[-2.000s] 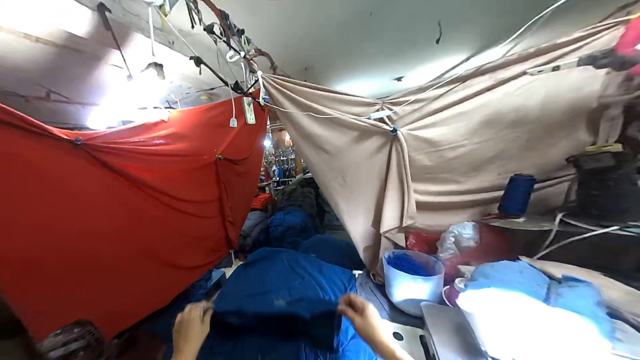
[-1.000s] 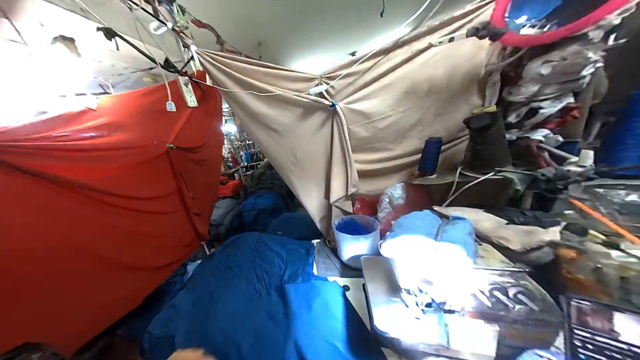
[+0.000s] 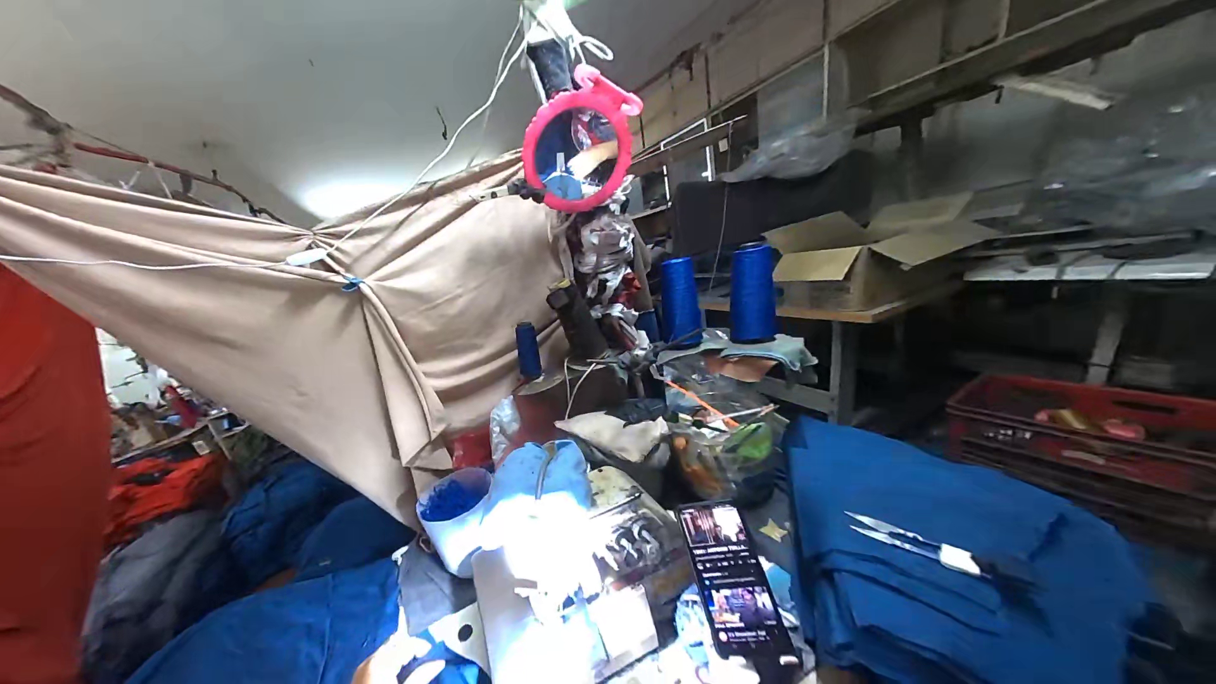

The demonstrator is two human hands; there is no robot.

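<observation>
My left hand [image 3: 391, 658] is partly visible at the bottom edge, overexposed, beside blue fabric [image 3: 294, 617] and a pale machine plate; its grip is unclear. A small skin-toned patch at the bottom edge, right of the phone, may be my right hand, mostly cut off. A sewing machine [image 3: 532, 608], washed out by its lamp, has light-blue cloth [image 3: 541, 475] over its top. A white tub with blue contents [image 3: 456, 522] stands left of it. A lit smartphone [image 3: 731, 579] leans on the right. Thread snips or scissors [image 3: 917, 543] lie on folded dark-blue fabric [image 3: 883, 484].
Blue thread cones [image 3: 752, 293] stand behind the machine, near an open cardboard box [image 3: 855, 271] on a table. A red crate [image 3: 1083, 418] is at the right. A pink-framed mirror [image 3: 579, 142] hangs above. Beige cloth [image 3: 285, 342] and red cloth [image 3: 43, 475] hang at the left.
The view has swung far to the right. Both hands were on dark-blue fabric two seconds ago; now only part of my left hand clearly shows, at the bottom edge near the machine.
</observation>
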